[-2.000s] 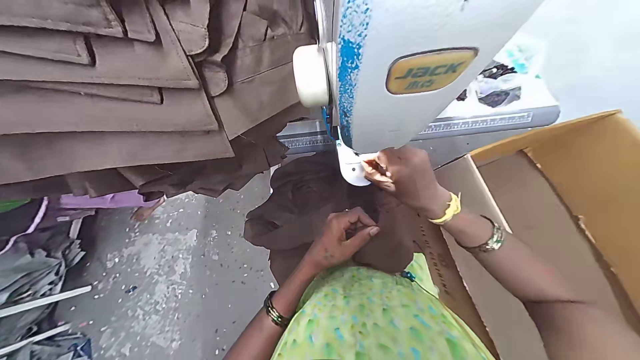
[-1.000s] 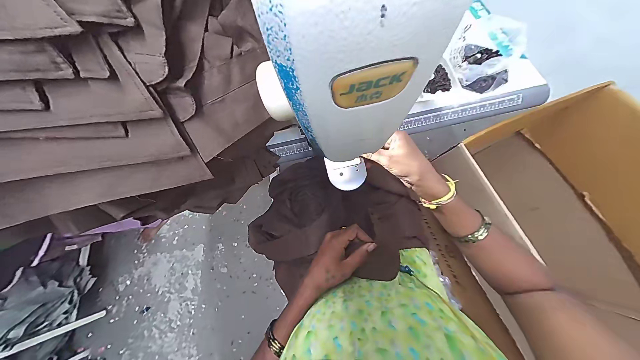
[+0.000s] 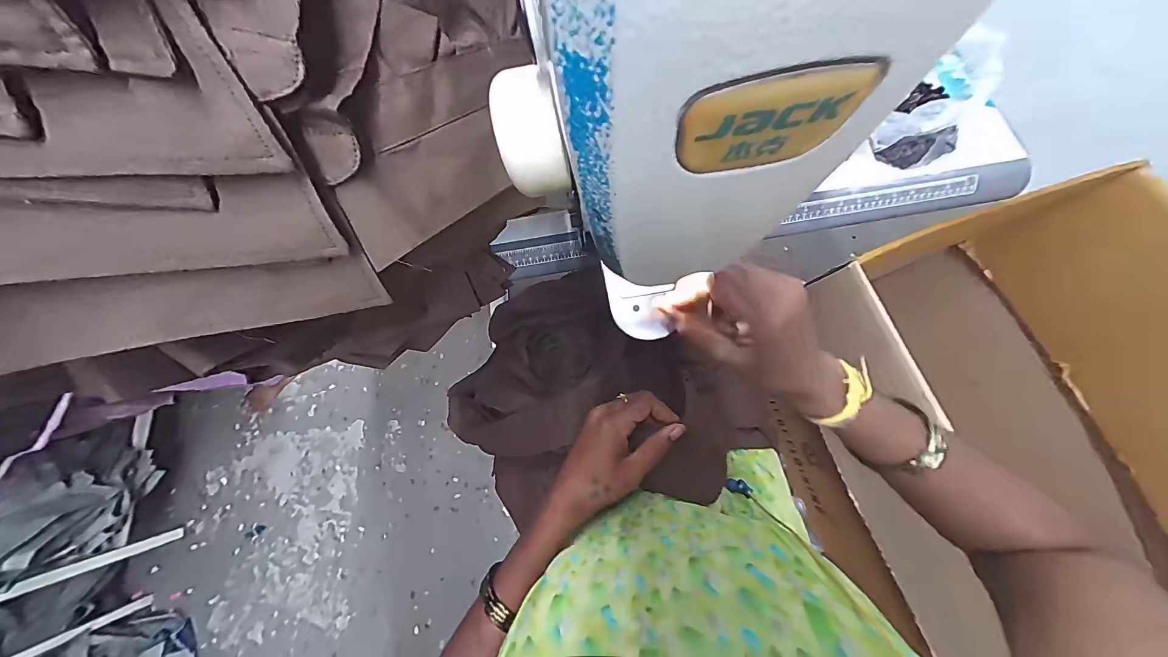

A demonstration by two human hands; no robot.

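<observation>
A white and blue Jack sewing machine (image 3: pixel 639 182) stands in front of me, its lamp-lit white needle guard (image 3: pixel 636 308) at the lower end of the head. Dark brown fabric (image 3: pixel 557 365) lies bunched under it and hangs over my lap. My left hand (image 3: pixel 620 447) rests on this fabric, thumb and forefinger close together; whether it pinches cloth is unclear. Beside the guard, my right hand (image 3: pixel 744 324) is raised with its fingertips drawn together, blurred and brightly lit. What lies between those fingertips cannot be made out. The needle is hidden.
Stacked brown sewn fabric pieces (image 3: pixel 164 228) fill the upper left. At the right stands an open cardboard box (image 3: pixel 967 365), close to my right forearm. A plastic bag (image 3: pixel 922 128) with dark contents sits on the machine bed behind. Grey cloth (image 3: pixel 64 529) lies near the speckled floor, lower left.
My right hand was partly behind the machine head a second ago and now shows in front, beside the needle guard. The left hand stays on the brown fabric. The view has shifted.
</observation>
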